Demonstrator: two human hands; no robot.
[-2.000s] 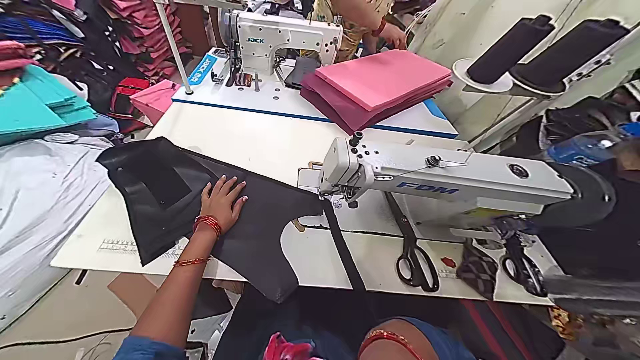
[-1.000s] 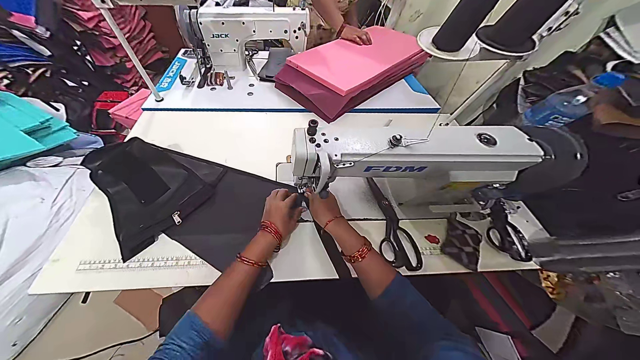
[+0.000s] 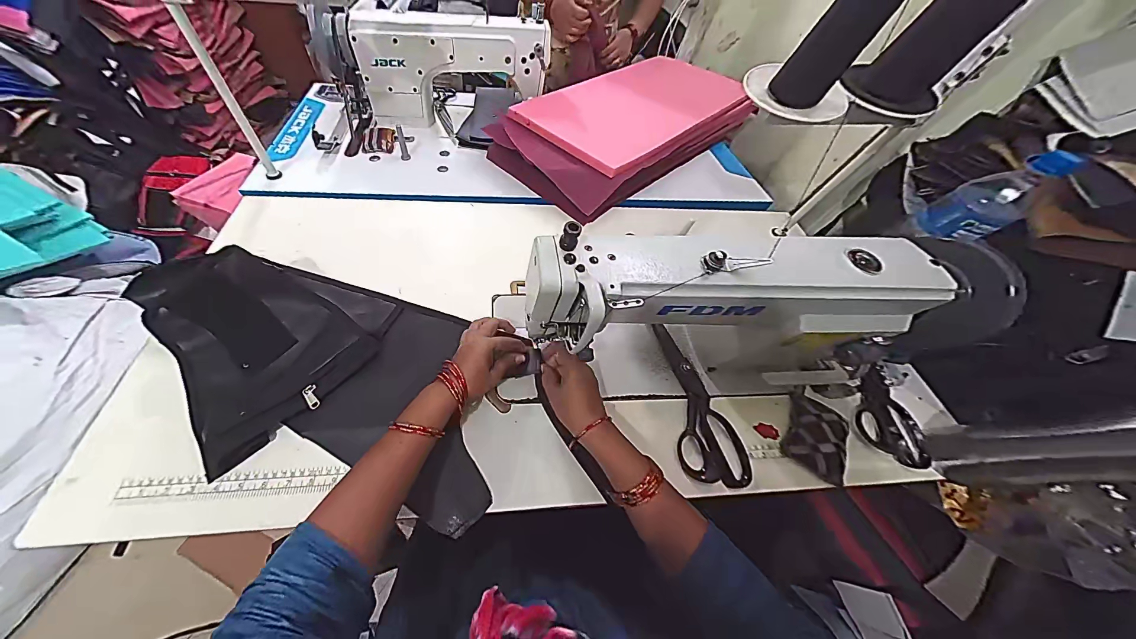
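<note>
Under the head of a white FDM sewing machine [image 3: 781, 275], my left hand [image 3: 488, 357] pinches the edge of a black fabric piece [image 3: 408, 355] at the needle area. My right hand [image 3: 568, 382] is close beside it, its fingers on a narrow black strip [image 3: 555, 413] that runs down over the table's front edge. The needle and presser foot are mostly hidden by my fingers. The black piece spreads left across the white table [image 3: 524, 461], with a folded, darker section and a metal zipper pull [image 3: 310, 397] on it.
Black-handled scissors [image 3: 712, 435] lie right of my right hand, near thread snips [image 3: 890, 426]. Behind stand a white Jack machine [image 3: 453, 53] and stacked pink and maroon sheets [image 3: 630, 115]. Another person's hands [image 3: 612, 44] show at the top. Black thread cones [image 3: 830, 44] stand at upper right.
Two seconds ago my left hand lay flat on the black fabric; it has moved right to the needle area. My right hand has come there too. The other person's hand has left the pink sheets.
</note>
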